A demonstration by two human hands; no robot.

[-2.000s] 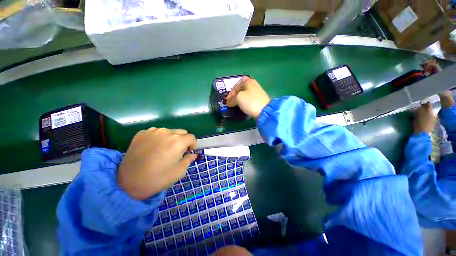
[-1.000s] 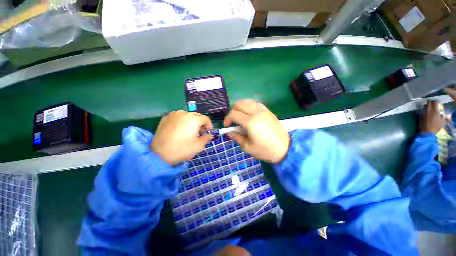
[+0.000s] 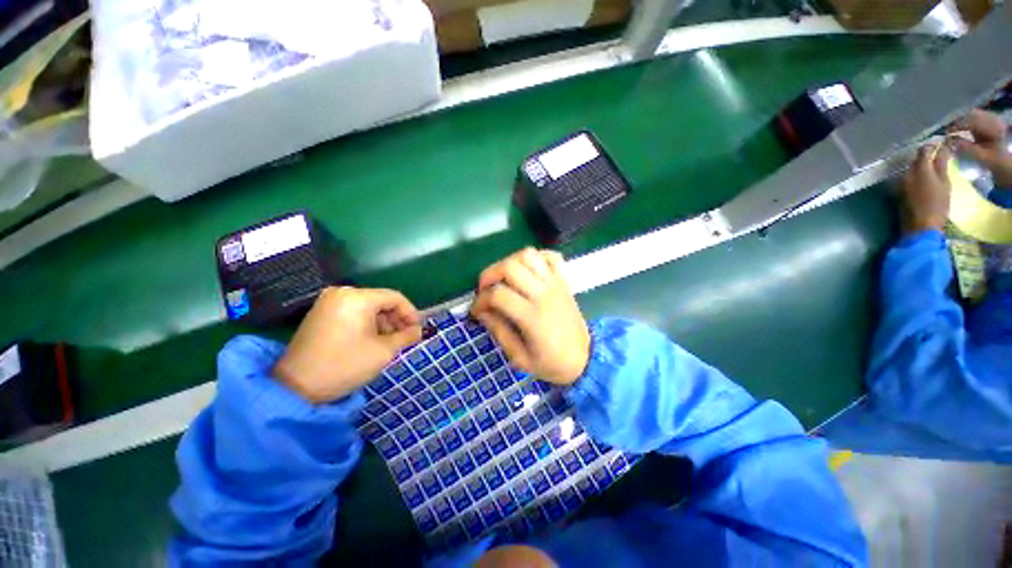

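Note:
The label sheet [image 3: 488, 433], with rows of small blue shiny rectangles, lies sloping in front of me. My left hand [image 3: 353, 338] has its thumb and fingertips pinched at the sheet's upper left corner. My right hand [image 3: 535, 316] grips the sheet's upper edge with bent fingers. Whether a loose sticker is between my left fingertips is too small to tell. A black product unit [image 3: 277, 270] on the belt behind my left hand bears a white label and a small blue sticker. Another black unit [image 3: 574, 186], behind my right hand, shows a white label and no blue sticker.
The green conveyor [image 3: 422, 211] has a pale rail [image 3: 655, 246] along its near side. More black units stand at far left [image 3: 33, 388] and right [image 3: 823, 111]. A white foam box [image 3: 277, 94] is beyond the belt. A grey post and another person's hands with yellowish material are at right.
The black units have shifted left along the belt relative to my hands, and the view has turned. My right hand moved from a unit back to the sheet. That unit now shows a blue sticker.

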